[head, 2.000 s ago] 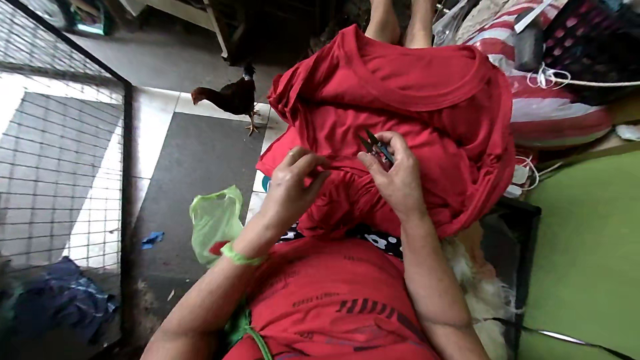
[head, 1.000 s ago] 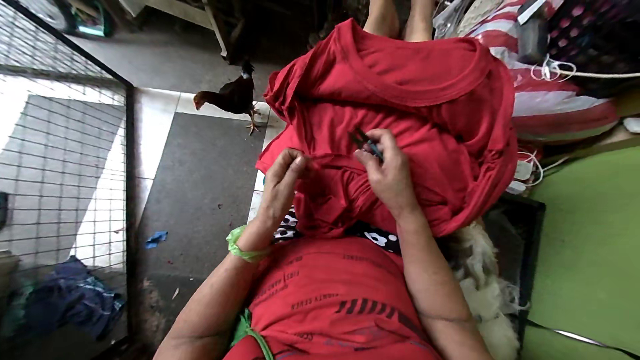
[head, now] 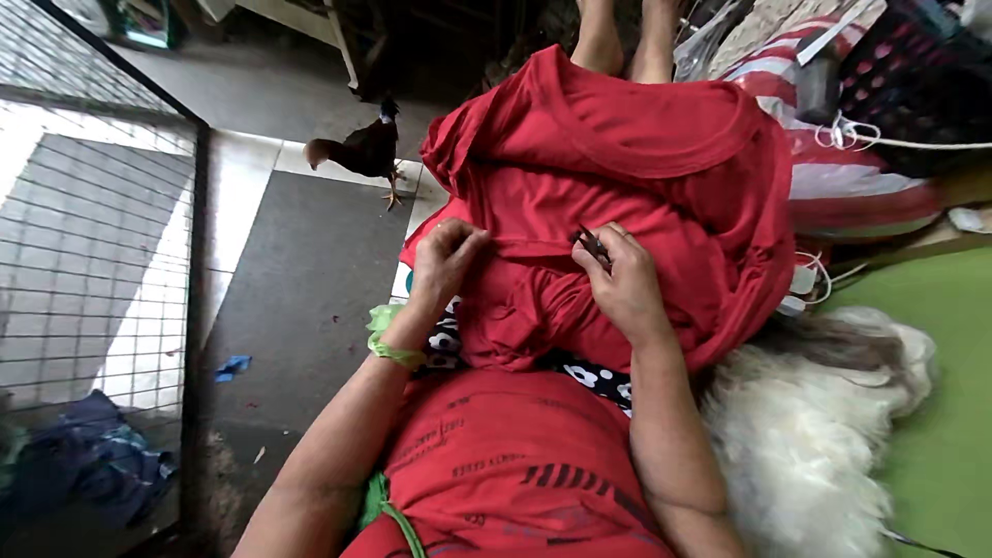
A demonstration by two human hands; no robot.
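A red cloth shirt point(head: 666, 201) with a wide neckline is spread over my lap. My left hand point(head: 448, 260) pinches a folded edge of it at the left, and a stretch of that edge runs across to the right. In my right hand point(head: 620, 271) is a small pair of dark thread snips point(head: 593, 245), held between thumb and fingers at the right end of the stretch. Whether the blades touch the cloth cannot be told. A light green plastic band point(head: 395, 341) circles my left wrist.
A dark chicken point(head: 360, 151) stands on the tiled floor at the left, beyond a wire mesh panel point(head: 203, 256). A white, long-haired animal point(head: 798, 434) lies by my right forearm, beside a green surface point(head: 938, 341). Red-striped sacking point(head: 852, 194) is at the upper right.
My left hand has moved up and away from my body, and the edge between my hands now lies stretched. The white furry animal shows more fully beside my right arm.
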